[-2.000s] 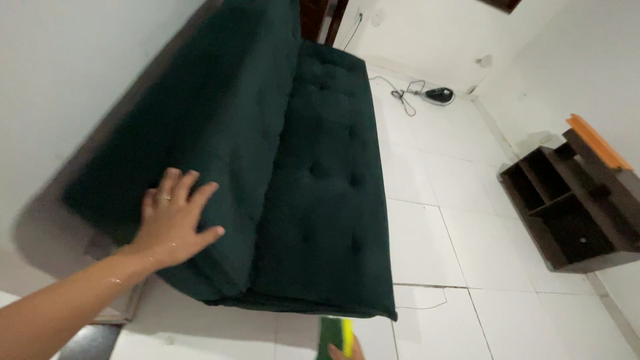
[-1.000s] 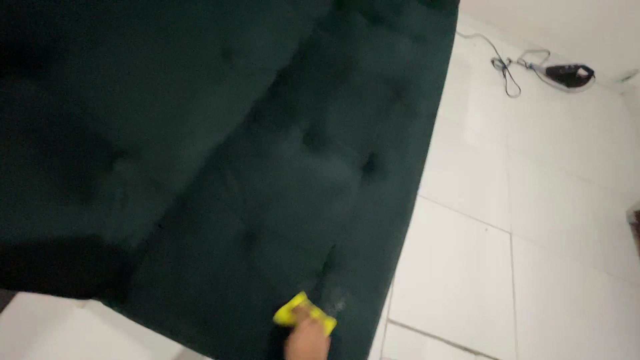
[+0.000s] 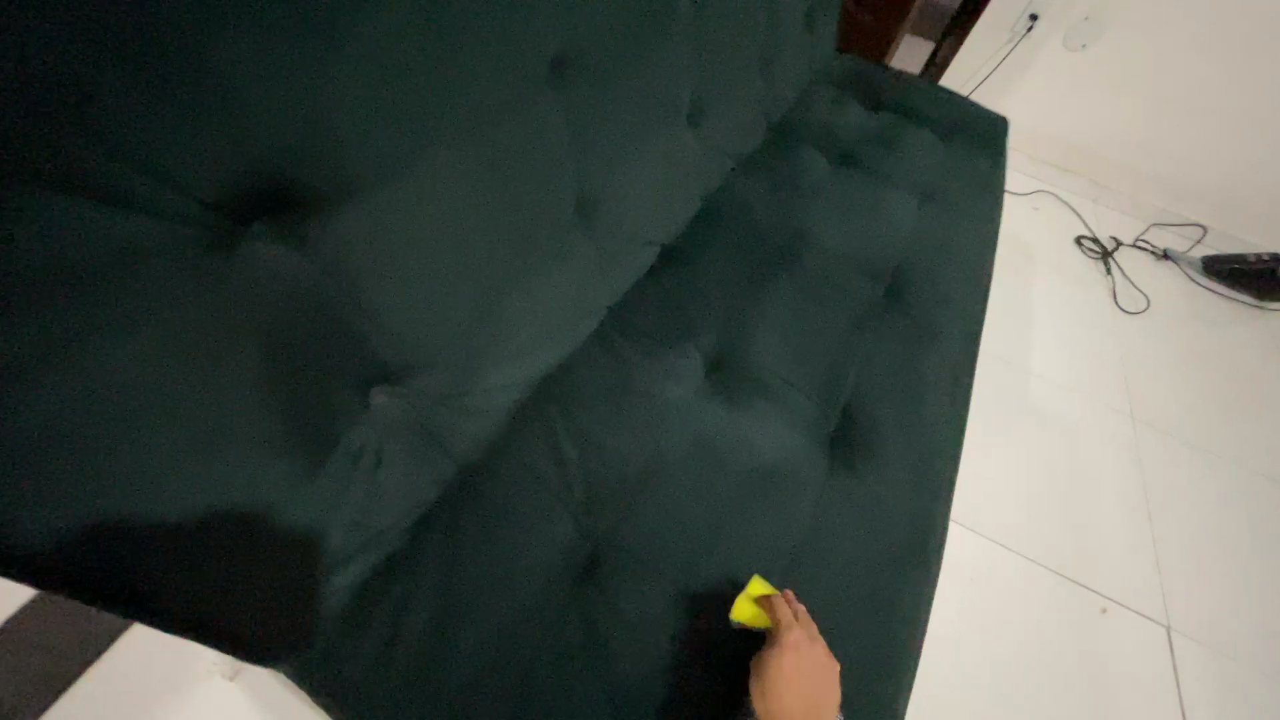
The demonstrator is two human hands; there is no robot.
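Note:
My right hand (image 3: 797, 660) comes in from the bottom edge, its fingers closed on a yellow sponge (image 3: 750, 605). The sponge rests against the seat of a dark green tufted sofa (image 3: 640, 430), near the seat's lower end. A darker patch lies on the fabric just left of the sponge. The sofa's backrest (image 3: 450, 260) spreads over the left of the view, with another dark area at its lower edge. My left hand is out of view.
White floor tiles (image 3: 1060, 470) run along the sofa's right side. A black corded appliance (image 3: 1240, 275) lies by the wall, its cable (image 3: 1095, 245) looped on the floor. A plug sits in a wall outlet (image 3: 1033, 18) at the top right.
My left hand, on the backrest two seconds ago, has left the view. My right hand has gone from beside the sofa's end onto the seat with the sponge. The view has moved closer to the sofa.

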